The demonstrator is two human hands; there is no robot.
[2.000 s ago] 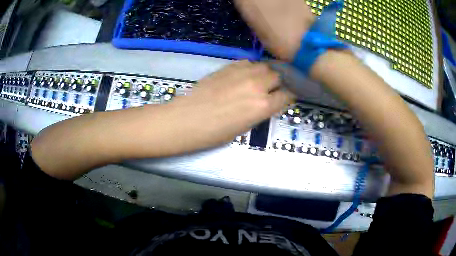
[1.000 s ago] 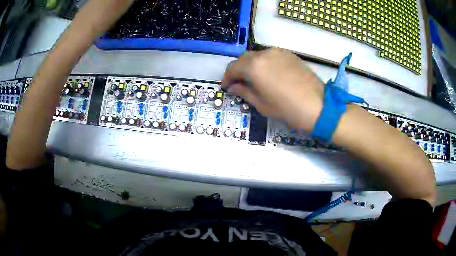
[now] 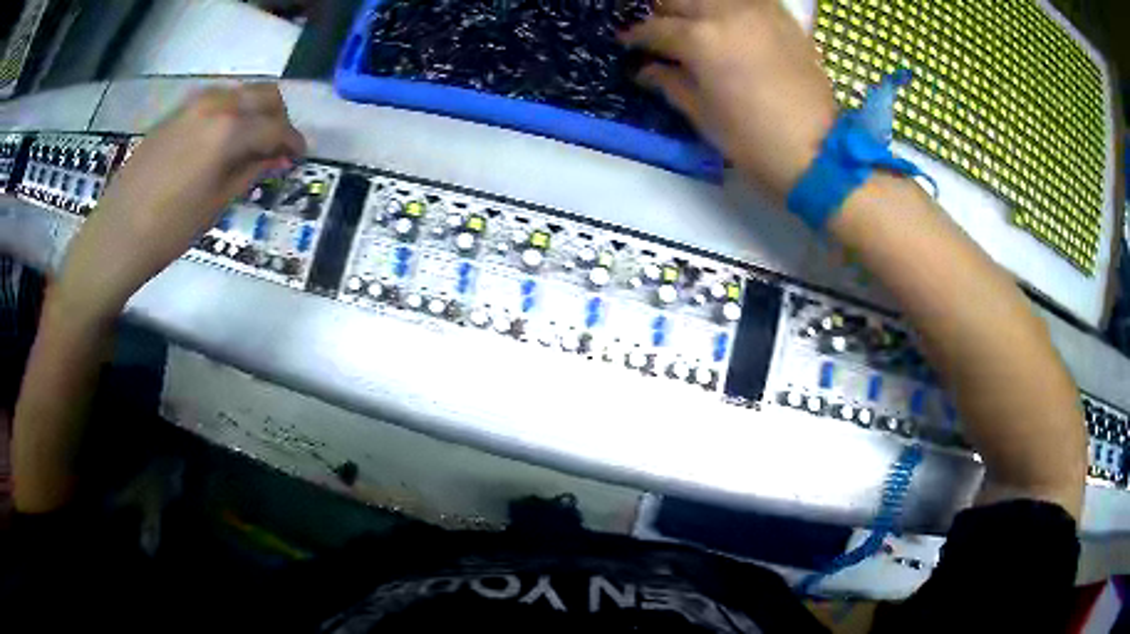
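My left hand (image 3: 229, 149) is over the back edge of a circuit board panel at the left, fingers bent down at its parts; whether it holds anything cannot be told. My right hand (image 3: 744, 81), with a blue wrist strap (image 3: 833, 173), reaches over the right side of the blue bin (image 3: 533, 114), fingertips at the black leaded parts (image 3: 508, 50); whether it grips one cannot be told. The middle circuit board panel (image 3: 496, 303) carries yellow-topped transformers, blue parts and round-topped parts in rows. Another panel (image 3: 855, 384) lies right of it, partly behind my right forearm.
A white tray of yellow blocks (image 3: 979, 112) stands at the back right. Dark gaps (image 3: 753, 342) separate the panels in the conveyor. The conveyor's pale front rail (image 3: 521, 403) curves across. A blue coiled cord (image 3: 895, 495) hangs beside a dark pad (image 3: 744, 526) on the ledge.
My right hand has moved from the middle panel back to the blue bin. My left hand has come from the bin's left side to the left panel. The view has shifted.
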